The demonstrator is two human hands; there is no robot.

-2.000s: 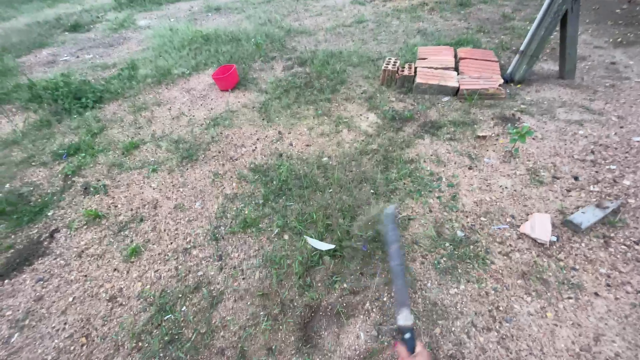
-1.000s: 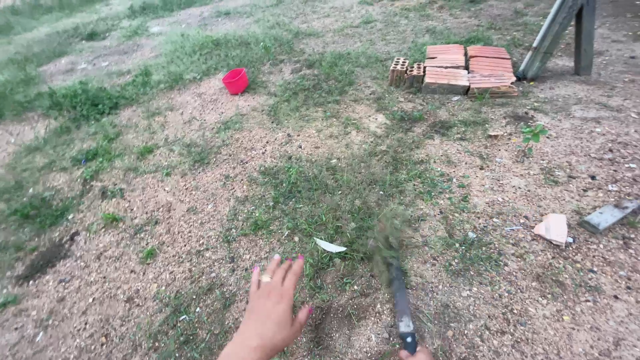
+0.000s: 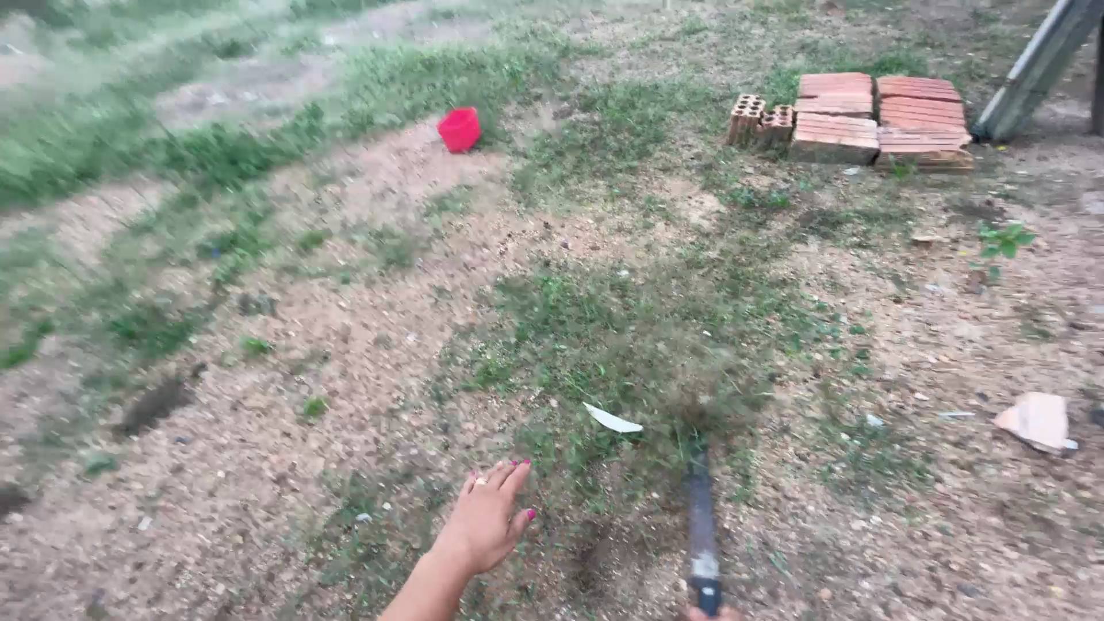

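My left hand (image 3: 487, 522) is stretched out over the ground at the lower middle, fingers apart, holding nothing. At the bottom edge my right hand (image 3: 714, 613) grips the dark handle of a machete (image 3: 702, 517); most of this hand is cut off by the frame. The blade points away from me, and its far end is hidden in a patch of grass (image 3: 655, 362). A white curved shard (image 3: 613, 419) lies on the grass to the left of the blade, beyond my left hand.
A red bucket (image 3: 459, 130) stands farther off. Stacked clay bricks (image 3: 835, 138) lie at the upper right near a leaning post (image 3: 1035, 73). A broken brick piece (image 3: 1037, 422) rests at the right, with a small leafy plant (image 3: 1005, 241) beyond it.
My left hand, out of view two seconds ago, has come in from below. Loose grass seen around the blade's end a second ago is no longer distinct there.
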